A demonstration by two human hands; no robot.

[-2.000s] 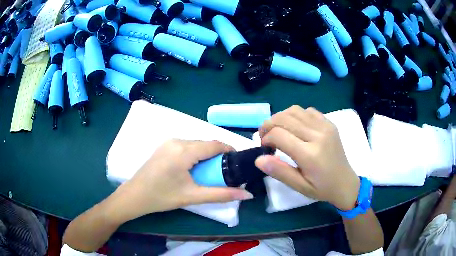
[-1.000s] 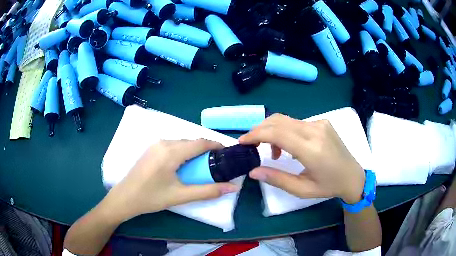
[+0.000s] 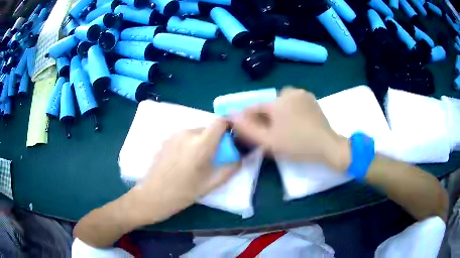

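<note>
My left hand (image 3: 184,158) is blurred and closed around a light blue handle body (image 3: 225,151) above the white pads. My right hand (image 3: 287,126), also blurred, is at the handle's dark end, its fingertips close to my left fingers. Whether a black head is on that end, or in my right fingers, is hidden by blur and fingers. A paler blue handle body (image 3: 244,100) lies just behind my hands, partly covered by my right hand.
Piles of blue handles (image 3: 179,46) with black ends lie back left and back right. Dark parts (image 3: 403,80) are heaped at the right. White pads (image 3: 161,132) lie under and beside my hands. Yellow paper (image 3: 41,108) lies left. A blue strap (image 3: 361,155) is on my right wrist.
My right hand has moved up and left, closer to my left hand. The black head, clearly visible before on the held handle, is now mostly hidden. The view has shifted slightly.
</note>
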